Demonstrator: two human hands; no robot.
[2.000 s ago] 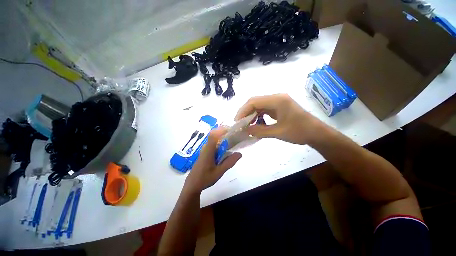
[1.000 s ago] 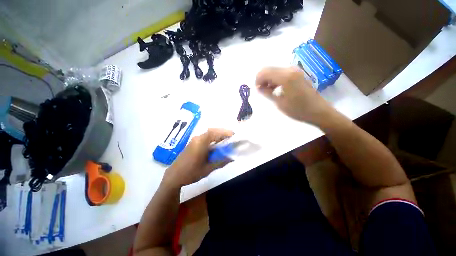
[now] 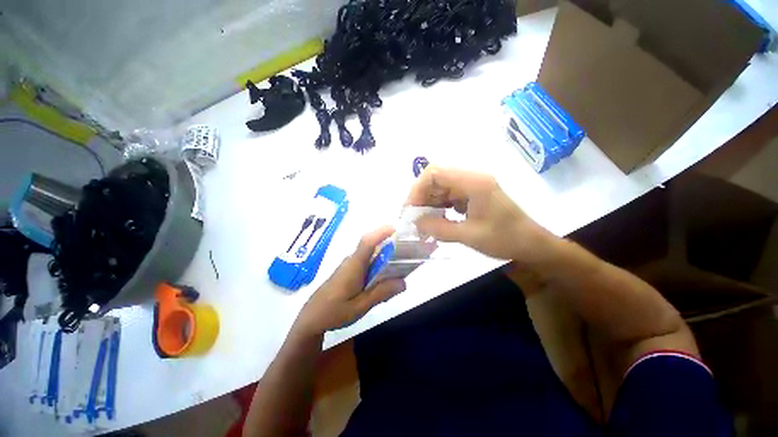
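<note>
My left hand (image 3: 362,277) holds a blue-and-white retail box (image 3: 394,256) near the table's front edge, its open end facing up and right. My right hand (image 3: 465,209) has its fingertips at that open end, on a whitish flap or piece; whether they hold anything else is hidden. A black cable (image 3: 420,165) lies on the table just beyond my right hand, mostly hidden by it. A small stack of flat retail boxes (image 3: 309,237) lies left of my left hand.
Cable pile (image 3: 418,38) at the back, black curved lump (image 3: 276,104) beside it. Filled retail boxes (image 3: 543,126) stand by a brown carton (image 3: 631,77) at right. Grey tub (image 3: 175,230) of cables, orange tape dispenser (image 3: 183,323) and blue-white strips (image 3: 77,367) at left.
The box in my left hand has gone from closed up between both hands to held alone, then tilted up with my right hand back at its open end. A cable now lies on the table.
</note>
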